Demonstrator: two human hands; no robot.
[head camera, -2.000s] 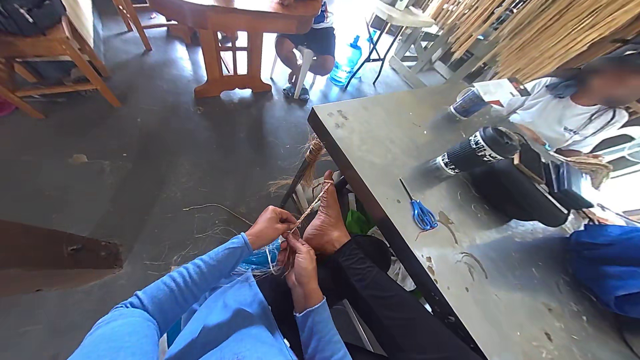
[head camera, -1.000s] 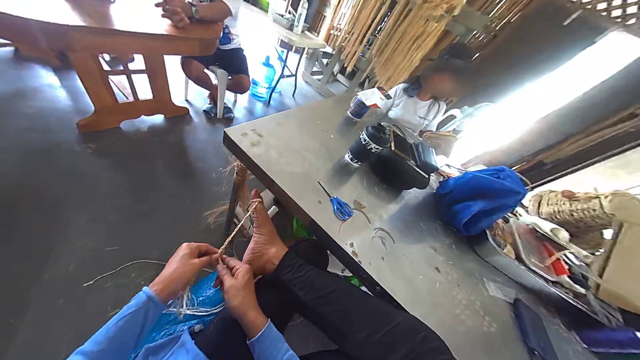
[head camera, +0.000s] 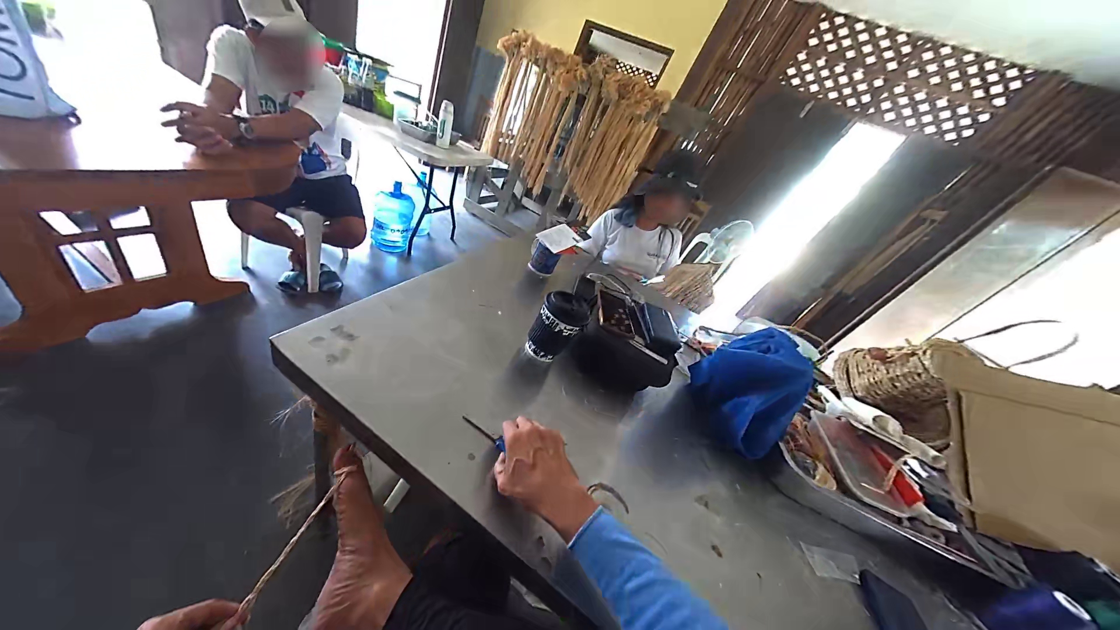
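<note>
My right hand (head camera: 538, 468) is over the blue-handled scissors (head camera: 481, 430) on the grey table; their dark blades stick out to its left, and the fingers cover the handles. At the bottom left, my left hand (head camera: 197, 614) pinches the lower end of a braided fibre cord (head camera: 284, 553). The cord runs taut up to the toes of my bare foot (head camera: 359, 551), where its upper end is looped. Whether the right fingers have closed round the handles is hidden.
On the grey table (head camera: 394, 359) stand a black patterned cup (head camera: 557, 325), a black bag (head camera: 623, 350), a blue cloth (head camera: 754, 389) and a metal tray (head camera: 892, 534) of tools. One person sits across the table, another at a wooden table (head camera: 149, 184).
My right hand has left the cord and moved right onto the scissors, which lay untouched on the table before. My left hand still holds the cord. The view has swung up and right.
</note>
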